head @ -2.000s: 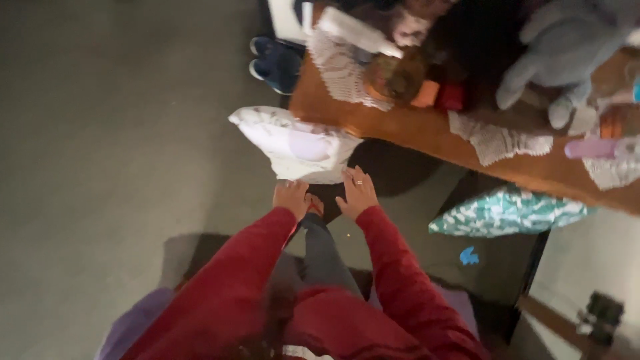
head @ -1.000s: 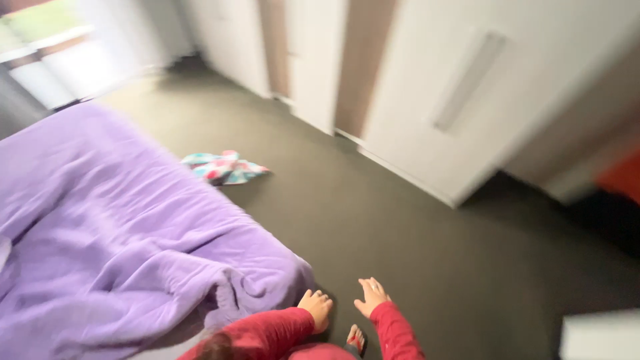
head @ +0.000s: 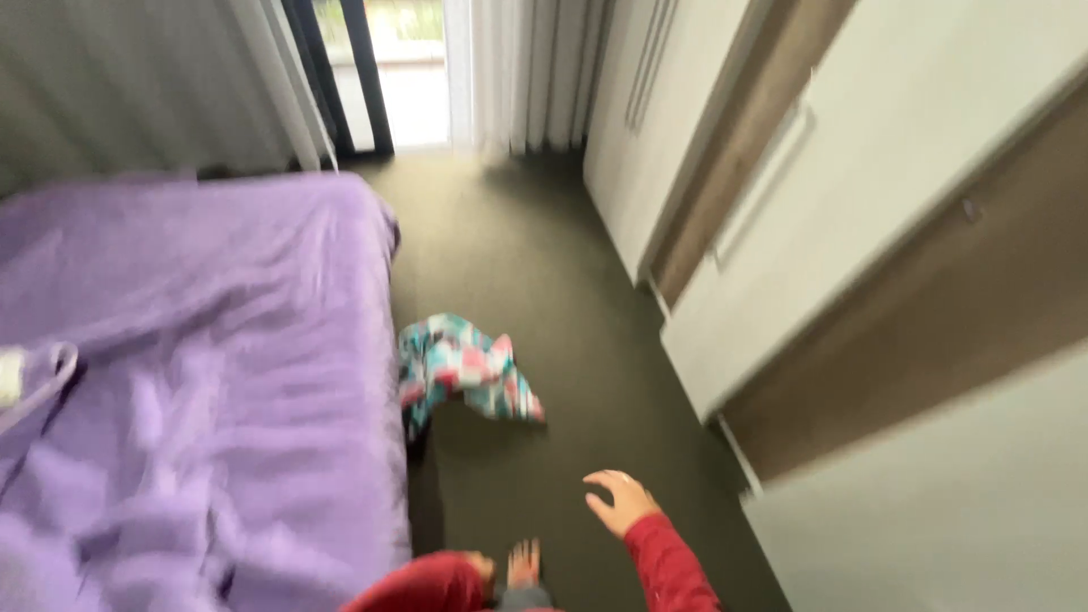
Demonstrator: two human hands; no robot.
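Note:
My right hand (head: 622, 501), in a red sleeve, hangs over the dark floor with thumb and fingers apart and nothing between them. Low in the view, my left hand (head: 483, 568) is mostly hidden behind its red sleeve, beside my bare foot (head: 524, 561); its fingers cannot be made out. Ahead of both hands, a crumpled cloth (head: 463, 365) patterned in teal, pink and white lies on the floor against the side of the bed. A rumpled purple blanket (head: 280, 408) covers the bed to my left.
White wardrobe doors (head: 833, 187) with long handles line the right side. Grey curtains (head: 544, 76) and a glass door (head: 412, 76) stand at the far end. A white object with a pale loop (head: 12, 376) lies on the bed at the left edge.
The view has swung from a cluttered wooden surface and a white pillow-like thing to the bed and wardrobes. The patterned cloth is nearer than one second ago. My left hand has become mostly hidden.

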